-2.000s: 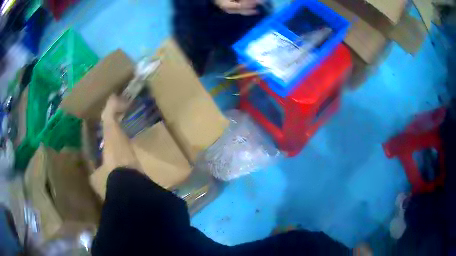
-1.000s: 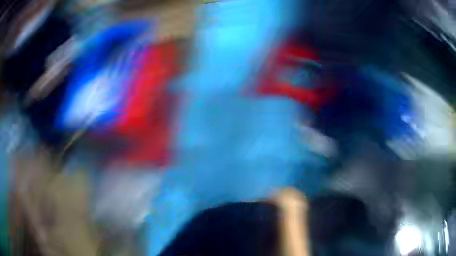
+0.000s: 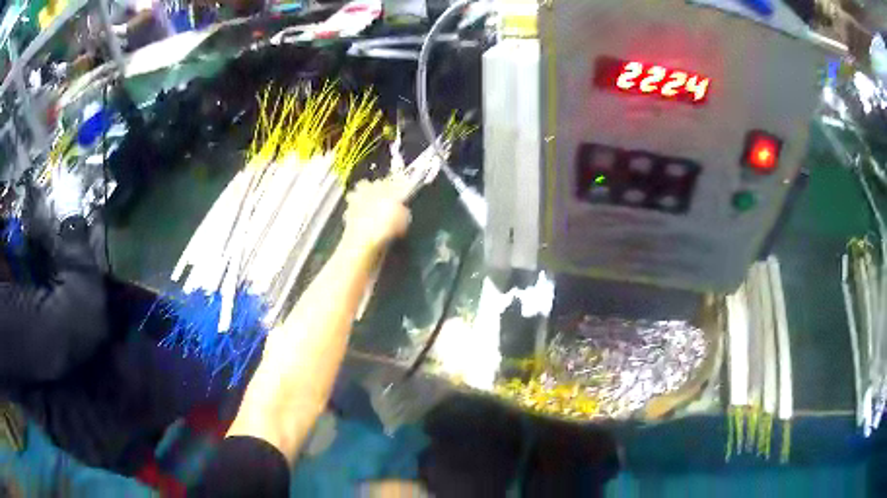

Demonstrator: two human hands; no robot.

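My left hand (image 3: 374, 212) reaches over the bench from the lower left, a black cuff at the wrist. It is closed around a few white-sleeved wires (image 3: 420, 171) with yellow ends, which stick out past the fingers to the upper right. The grip is partly blurred. Beside it on the left lies a large bundle of white-sleeved wires (image 3: 263, 219), yellow ends away from me and blue ends towards me. A heap of tiny silver pieces (image 3: 632, 355) lies in a shallow tray below the machine, with yellow pieces (image 3: 549, 391) at its near edge. My right hand is not in view.
A grey machine box (image 3: 632, 233) with red digits 2224 and a lit red lamp stands right of centre. A pale upright column (image 3: 513, 156) and a grey cable (image 3: 424, 88) are beside it. More white wires (image 3: 757, 336) hang over the bench edge at the right.
The view has swung from the floor, boxes and red stools to the bench and machine. My left hand, earlier in the cardboard box, is now over the bench with wires.
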